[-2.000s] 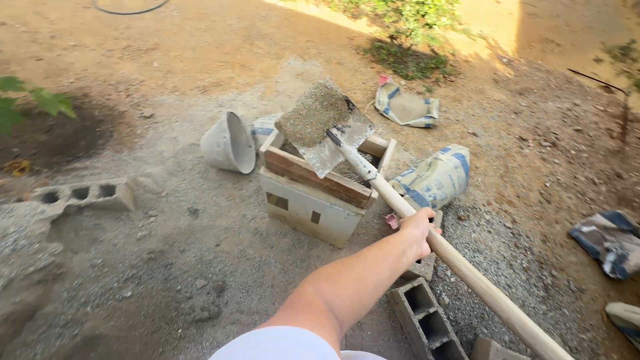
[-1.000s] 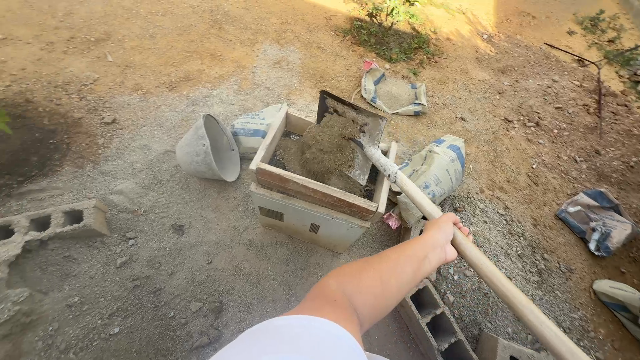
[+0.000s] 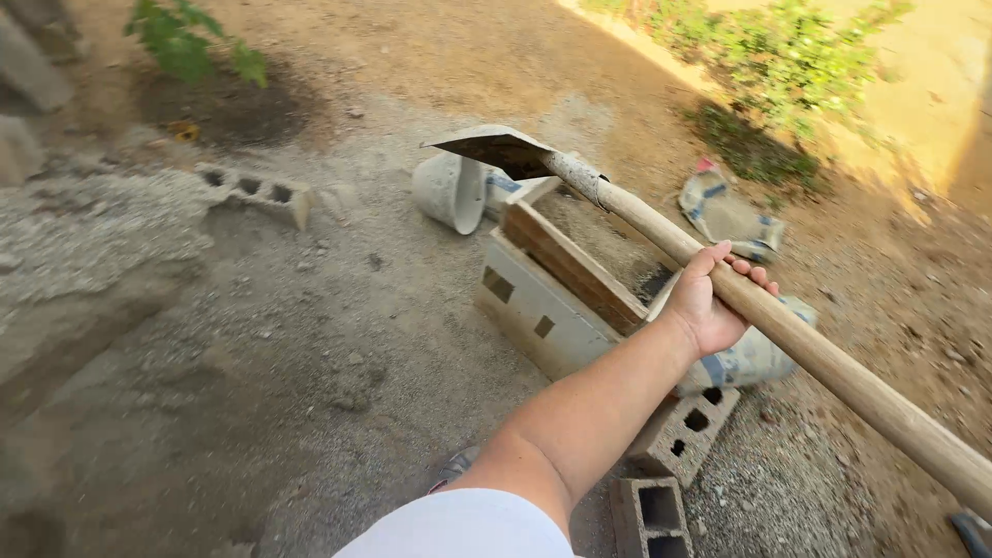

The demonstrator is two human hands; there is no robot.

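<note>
My left hand (image 3: 709, 302) is closed around the wooden handle of a shovel (image 3: 821, 349), with its arm reaching up from the bottom edge. The handle runs off at the lower right. At its other end the metal blade (image 3: 504, 147) is raised and turned over, near the far left corner of a wooden frame (image 3: 573, 267). That frame sits on a pale box with square openings (image 3: 535, 310), and grey-brown sandy material (image 3: 597, 229) shows inside it. My right hand is out of view.
A grey bucket (image 3: 449, 194) lies on its side left of the frame. Hollow concrete blocks (image 3: 686, 434) stand below right, another (image 3: 256, 190) at left. A cement bag (image 3: 744, 356) lies behind my hand, an opened bag (image 3: 728, 217) beyond. A shoe (image 3: 457, 465) shows below.
The shovel blade, tipped down into the frame a second ago, is now lifted and turned over toward the frame's left. The sandy load on it has gone. The view has swung left.
</note>
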